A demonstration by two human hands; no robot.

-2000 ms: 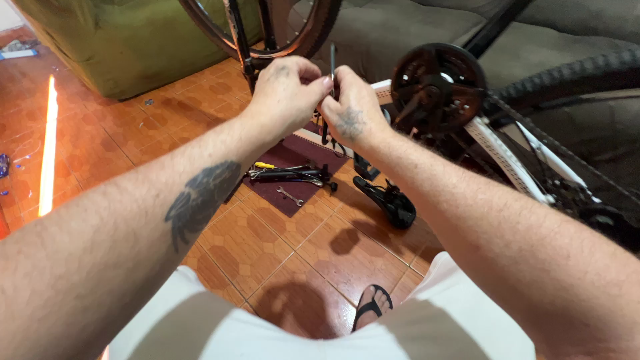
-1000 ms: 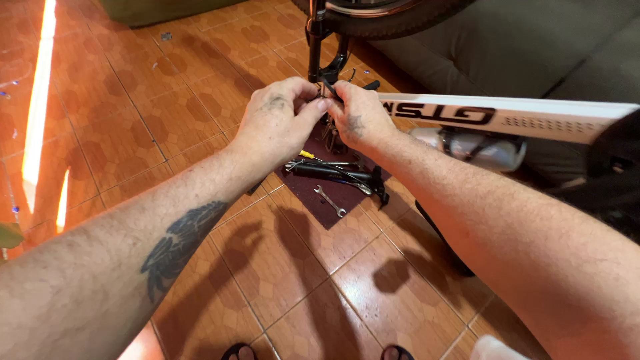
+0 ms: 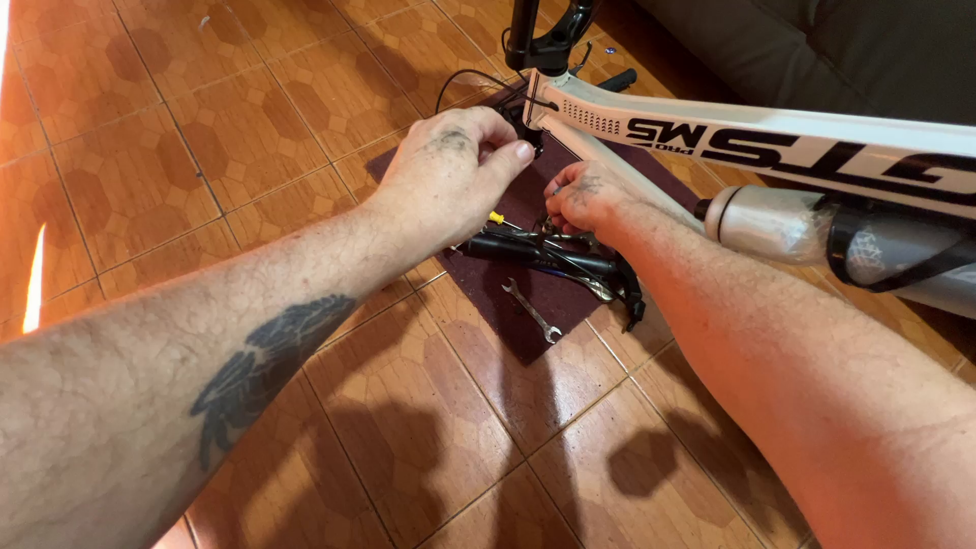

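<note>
My left hand (image 3: 457,171) is beside the head tube of an upside-down white bicycle frame (image 3: 648,114); its thumb and index finger come close together around a small dark part, and whether it grips that part is unclear. Lower and to the right, my right hand (image 3: 585,200) is over the tools with curled fingers, a small bluish bit showing at the fingertips. Below it a black bicycle pump (image 3: 526,254) lies on a dark red mat (image 3: 526,328), with thin metal tools and a yellow-handled screwdriver (image 3: 496,218). An open-end wrench (image 3: 532,310) lies nearer to me.
A silver water bottle (image 3: 762,225) sits in a holder on the frame at right. The black fork (image 3: 545,46) rises above the head tube, and a handlebar grip (image 3: 618,81) is near the floor. A dark sofa (image 3: 801,53) stands behind. Orange-brown tiles (image 3: 229,152) surround the mat.
My hands, together near the fork before, are now apart, with the right hand lower over the tools. The view has moved closer to the mat and head tube.
</note>
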